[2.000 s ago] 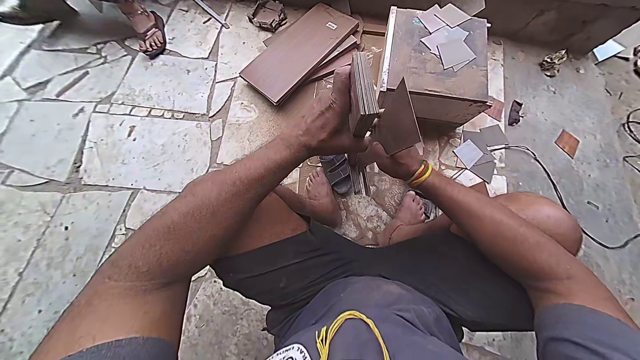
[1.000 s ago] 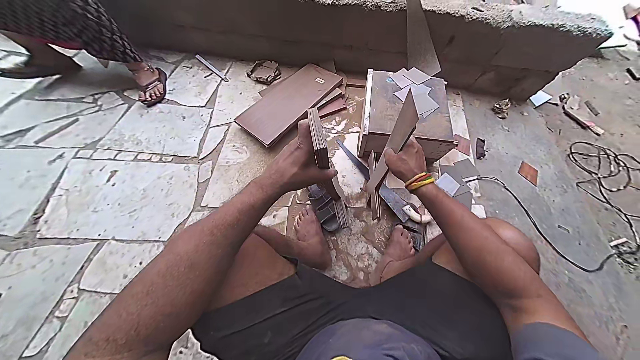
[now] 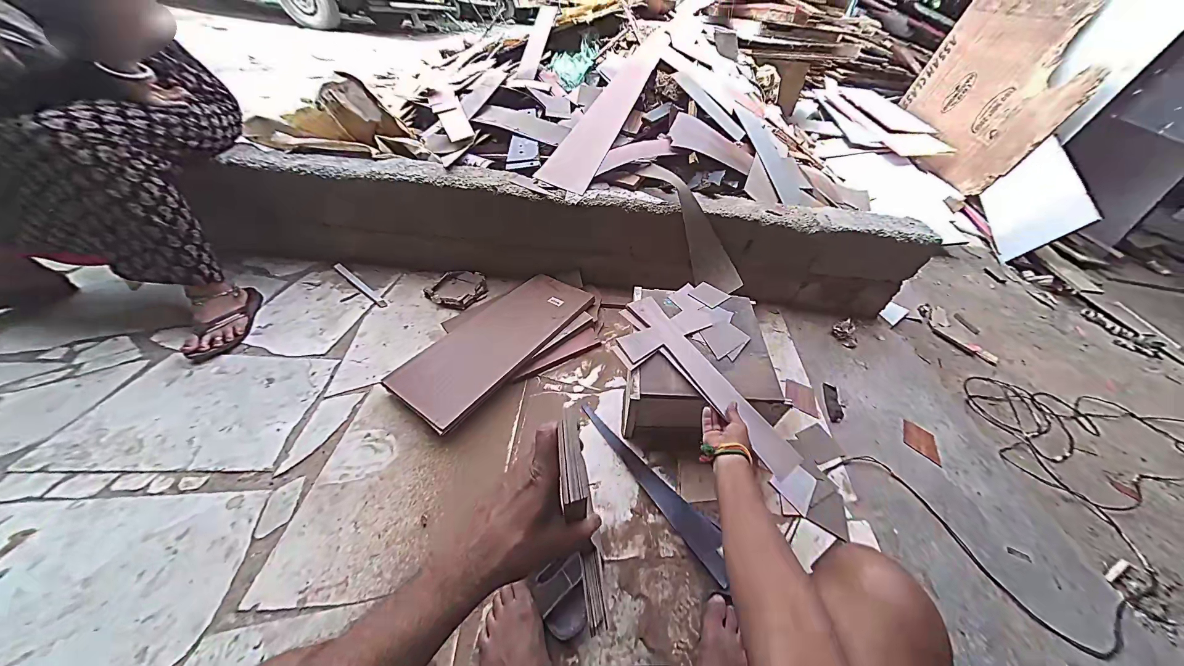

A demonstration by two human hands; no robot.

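My left hand (image 3: pixel 536 518) holds a stack of thin wood or laminate strips (image 3: pixel 573 472) on edge, fingers around its side. Below it, more stacked strips (image 3: pixel 594 587) stand by my foot and a sandal. My right hand (image 3: pixel 726 433) is at a long pale laminate strip (image 3: pixel 708 379), which lies slantwise over a wooden box (image 3: pixel 703 388); whether the fingers grip it is unclear. Small square laminate pieces (image 3: pixel 721 338) lie on the box top. A handsaw blade (image 3: pixel 657 490) lies on the ground between my hands, its lower end partly hidden by my right forearm.
Brown boards (image 3: pixel 495 351) are stacked left of the box. Behind runs a low concrete wall (image 3: pixel 518 222) with a heap of scrap strips (image 3: pixel 601 120) beyond it. A person in sandals (image 3: pixel 222 324) is at the left. A cable (image 3: pixel 971 555) loops across the ground at right.
The panel that was in my right hand is no longer there; that hand is now at the long strip on the box. My left hand still holds its stack. The view has tilted up.
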